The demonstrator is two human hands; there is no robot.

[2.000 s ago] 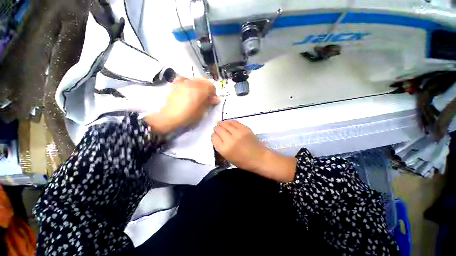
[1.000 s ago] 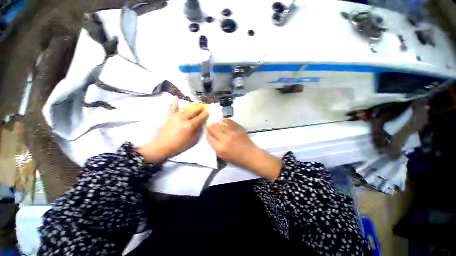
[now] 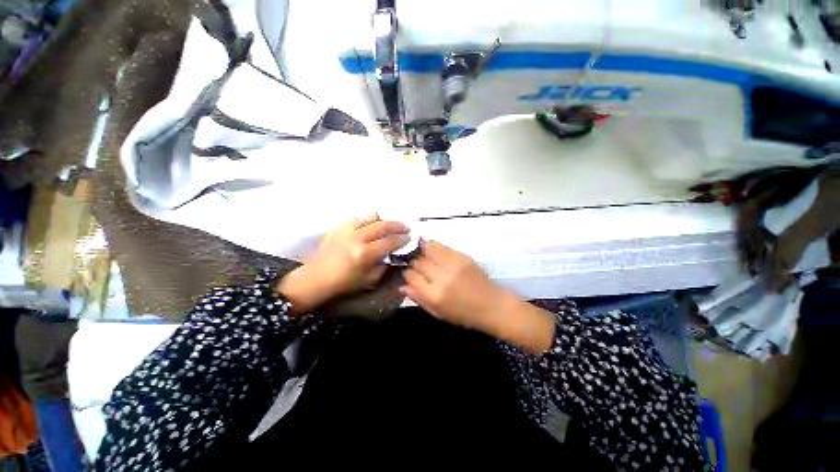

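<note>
A large garment panel (image 3: 267,198), white backing up with brown speckled cloth (image 3: 175,267) at its left and lower side, lies left of and in front of the sewing machine's needle area (image 3: 402,140). My left hand (image 3: 355,256) grips the panel's near edge. My right hand (image 3: 451,288) pinches the same edge just right of it, the fingertips nearly touching. A small folded bit of white and dark edge shows between the fingers. Both hands are bare and lie nearer to me than the presser foot. The foot's contact with the cloth is too bright to tell.
The white machine head (image 3: 672,83) with a blue stripe spans the top right. Small snips (image 3: 566,122) lie on the machine bed. A bundle of layered pieces (image 3: 755,309) hangs at the table's right end. A blue basket part (image 3: 711,433) shows below right. Orange cloth shows lower left.
Both hands have moved from beside the needle toward me, with the panel's near edge. The edge is now folded between the fingers, and more brown cloth shows at the lower left.
</note>
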